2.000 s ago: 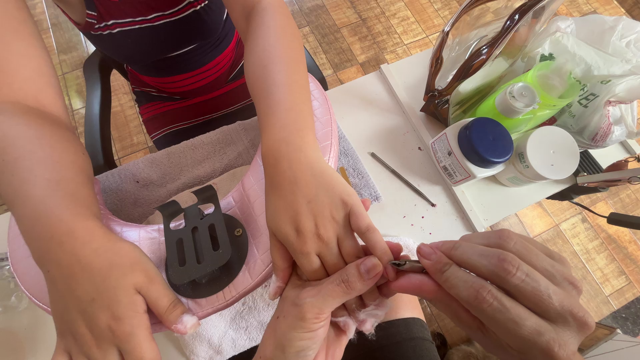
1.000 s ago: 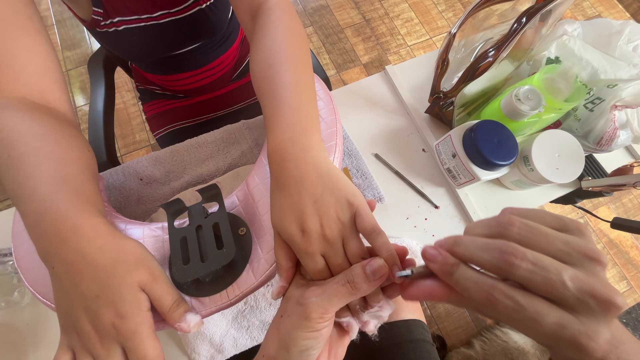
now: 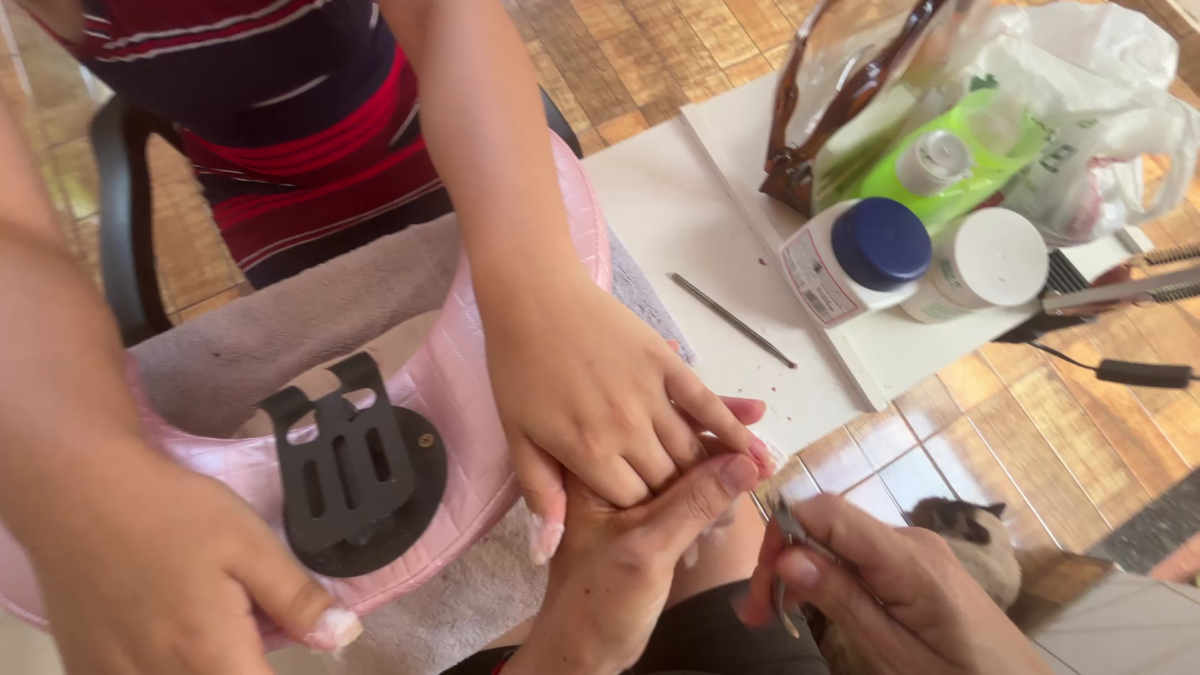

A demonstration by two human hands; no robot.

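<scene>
My left hand (image 3: 647, 544) holds the fingers of another person's hand (image 3: 591, 394) from below, my thumb lying beside the little fingertip. In my right hand (image 3: 862, 581) is a pair of metal cuticle nippers (image 3: 787, 534), their jaws a little below and right of that fingertip. White cream or cotton clings to the person's thumb. The person's other hand (image 3: 150, 562), with white on its thumbnail too, rests over a pink padded armrest cushion (image 3: 469, 441). A thin metal manicure tool (image 3: 731, 319) lies on the white tabletop (image 3: 647, 216).
At the right stand a blue-lidded jar (image 3: 881, 244), a white-lidded jar (image 3: 998, 258), a green bottle (image 3: 937, 164) and plastic bags (image 3: 1106, 103). A black slotted holder (image 3: 352, 469) sits on the cushion, over a grey towel (image 3: 319, 291). A cat (image 3: 966, 544) is on the tiled floor.
My right hand has moved down and away from the person's fingertip, and the nippers show more of their handles. A cat shows more fully below the table.
</scene>
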